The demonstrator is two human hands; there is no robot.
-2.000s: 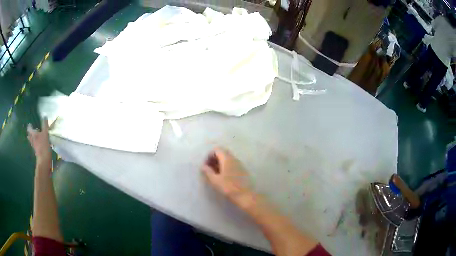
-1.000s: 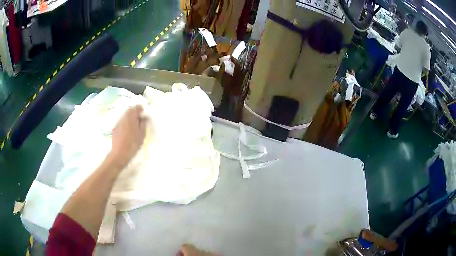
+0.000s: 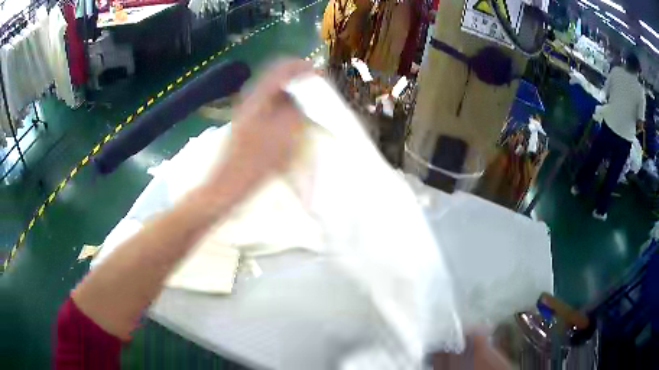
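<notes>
My left hand, blurred, is raised over the table and grips the upper end of a cream-white cloth piece. The piece hangs stretched diagonally down to the lower right. My right hand, blurred and partly cut off by the bottom edge, is at its lower end and appears to hold it. A crumpled cream pile lies behind my left forearm. Flat cream pieces lie at the table's left front, partly hidden by my forearm.
The steam iron stands at the table's right edge. The pale pressing table meets a wrapped pillar at the back. A dark-blue padded arm is beyond the left edge. A person stands far right.
My left hand has risen from the pile and moved right, with a cloth piece lifted in it. My right hand has moved right to the piece's lower end. The view has shifted.
</notes>
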